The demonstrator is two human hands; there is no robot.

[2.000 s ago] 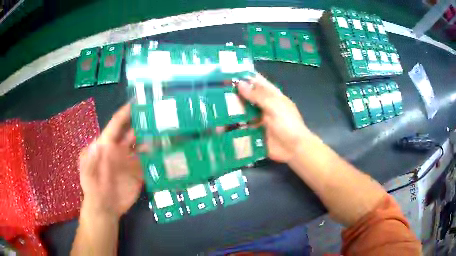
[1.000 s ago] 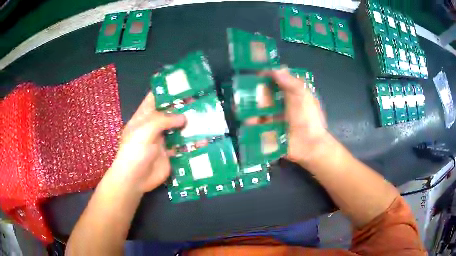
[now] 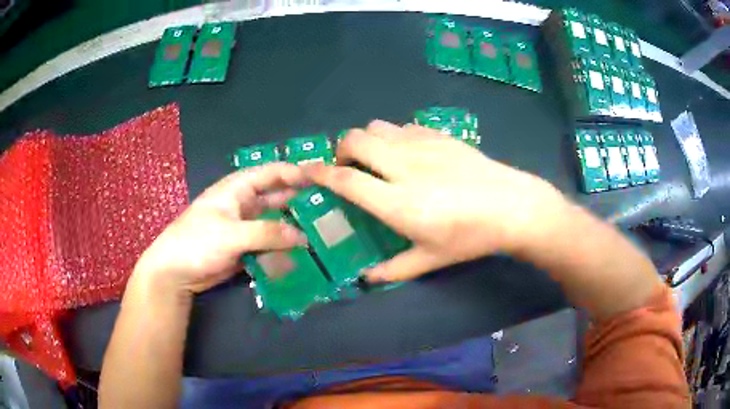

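Observation:
Green PCBs with copper-brown square pads (image 3: 333, 232) lie side by side in front of me, over other boards whose upper edges (image 3: 308, 148) show behind my fingers. My left hand (image 3: 220, 228) rests on the left boards, thumb and fingers on their faces. My right hand (image 3: 432, 196) spans the right boards, fingers bent over their upper part and thumb at the lower edge. It hides much of them. Another green board piece (image 3: 448, 124) shows just behind my right hand.
Two boards (image 3: 210, 52) lie at the back left, three (image 3: 489, 54) at the back right. Board stacks (image 3: 612, 80) stand at right, a shorter group (image 3: 616, 158) in front. Red bubble bag (image 3: 116, 208) lies left. Clear plastic (image 3: 690, 153) and a black cabled device (image 3: 676, 232) lie far right.
The separate board groups held in my two hands a second ago are now together, low in front of me. My hands have come close together over them.

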